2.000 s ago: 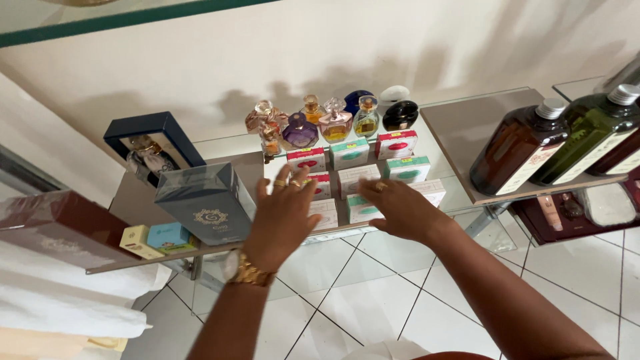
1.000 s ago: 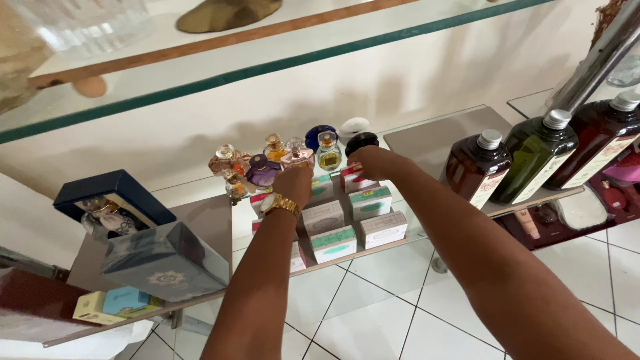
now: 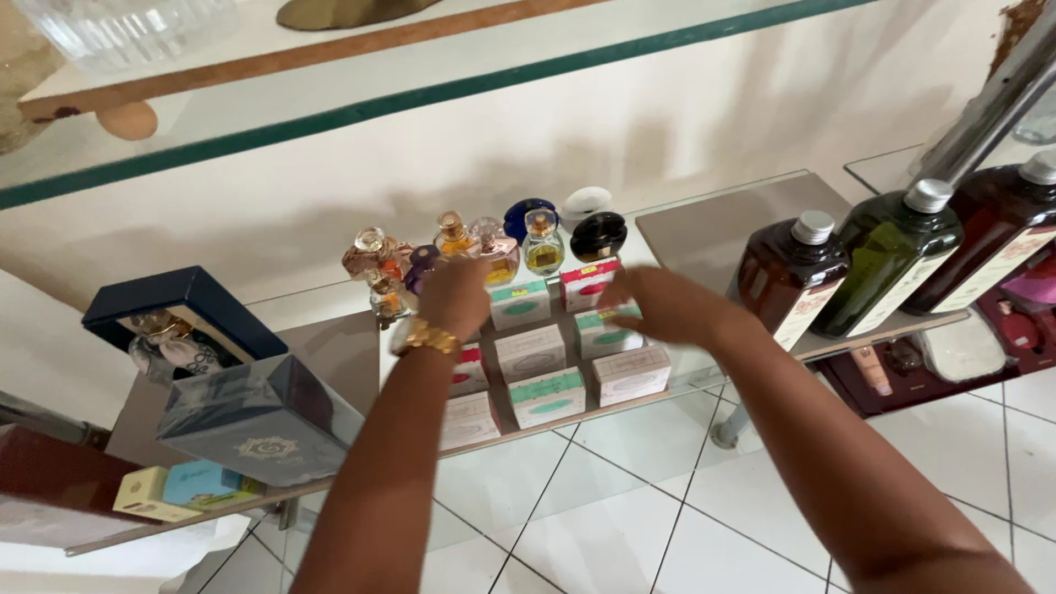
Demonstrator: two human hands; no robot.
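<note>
My left hand [image 3: 454,299], with a gold watch [image 3: 427,337] at the wrist, is over the left part of the small soap-like boxes, near a purple perfume bottle [image 3: 420,268]; its fingertips are blurred, so its hold cannot be told. My right hand [image 3: 667,307] is beside a red and white box [image 3: 587,283] and over the edge of a green and white box [image 3: 608,330], its fingers apart and nothing seen in them. Between the hands stand another green and white box [image 3: 520,305] and a white box [image 3: 530,353]. Behind them is a clear bottle with yellow liquid [image 3: 544,243].
A glass shelf edge [image 3: 412,92] crosses above. At left stand a grey box [image 3: 264,425] and an open dark blue box [image 3: 194,309]. Brown and green bottles with silver caps [image 3: 887,256] stand at right. White floor tiles [image 3: 610,503] show below.
My right hand has drawn back toward the right from the red and white box at the back. My left hand has moved left, off the pink bottle. The view has shifted since two seconds ago.
</note>
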